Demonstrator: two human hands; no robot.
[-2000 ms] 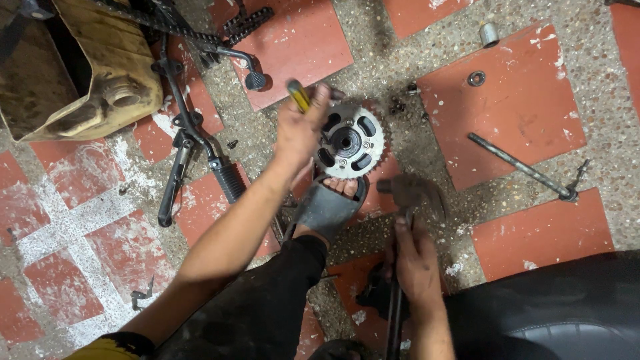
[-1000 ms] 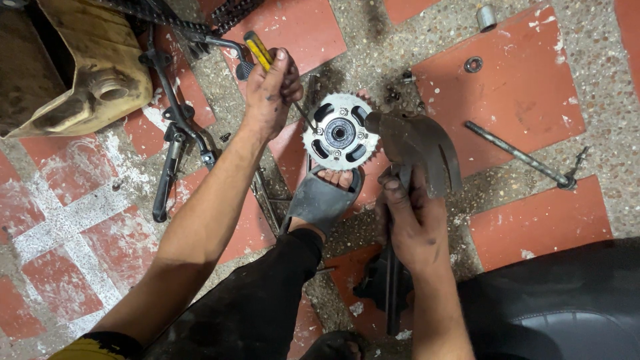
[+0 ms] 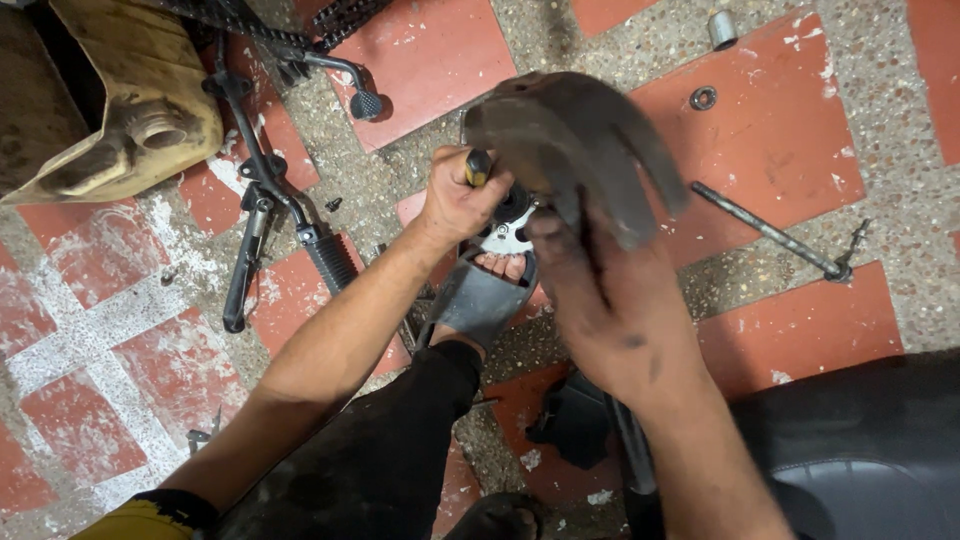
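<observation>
My left hand (image 3: 461,196) is closed around the yellow-and-black handle of a screwdriver (image 3: 478,166), seen nearly end-on; its shaft is hidden. Raised close to the camera, my right hand (image 3: 619,300) grips a claw hammer (image 3: 570,142), whose dark metal head is blurred and covers much of the work. Beneath both hands lies a metal rear sprocket (image 3: 511,236) on its hub, mostly hidden. The toes of my foot in a grey slide sandal (image 3: 484,294) rest at the sprocket's lower edge.
A cut yellowish plastic jug (image 3: 161,97) stands upper left, beside a drive chain (image 3: 352,19) and a footpeg bar (image 3: 259,161). On the tiled floor at right lie an axle bolt (image 3: 769,229), a ring (image 3: 703,97) and a metal sleeve (image 3: 722,30). A black motorcycle seat (image 3: 847,442) fills the lower right.
The hammer has risen toward the camera and now covers much of the sprocket, which showed fully one second ago. The screwdriver, seen slanted then, now points nearly along the view.
</observation>
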